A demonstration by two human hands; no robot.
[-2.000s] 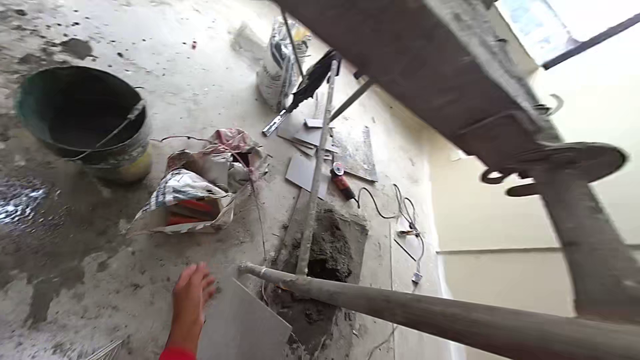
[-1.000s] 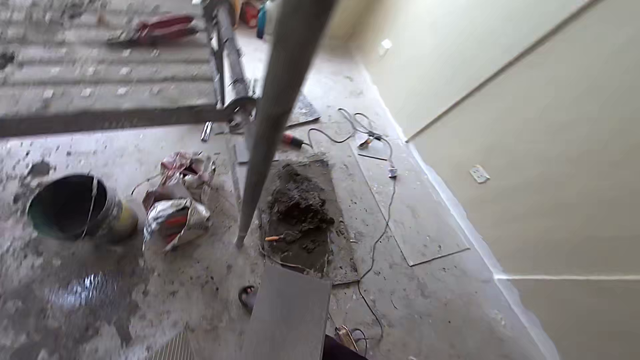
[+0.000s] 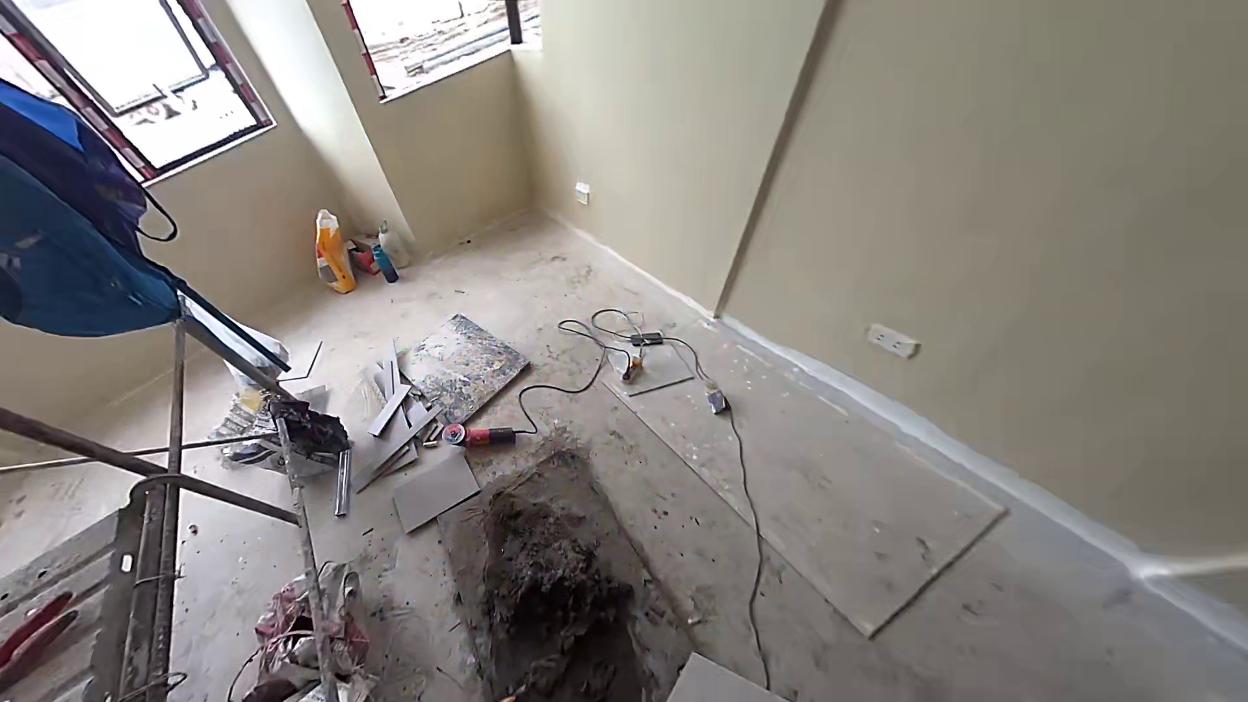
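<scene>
Neither my left hand nor my right hand shows in the head view. At the bottom centre a heap of dark wet mortar [image 3: 556, 575] lies on a board on the floor. The corner of a grey tile [image 3: 717, 682] enters at the bottom edge, right of the mortar; whether a hand holds it is hidden. An angle grinder [image 3: 478, 436] with a red body lies beyond the mortar, beside a square grey tile [image 3: 437, 487] and several cut tile strips [image 3: 395, 409]. Its cable runs to an extension cord [image 3: 746, 487] on the floor.
Metal scaffolding [image 3: 175, 487] with hanging bags [image 3: 78, 224] stands at the left. Red-handled pliers [image 3: 37, 629] rest on its platform. A crumpled sack [image 3: 312, 634] lies below. A large flat panel [image 3: 829, 517] lies near the right wall. Bottles [image 3: 384, 263] stand by the far wall.
The view has swung up toward the windows and right wall. Two seconds ago a bare hand reached over the floor; it is out of view now. The tile at the bottom shows less than one second ago.
</scene>
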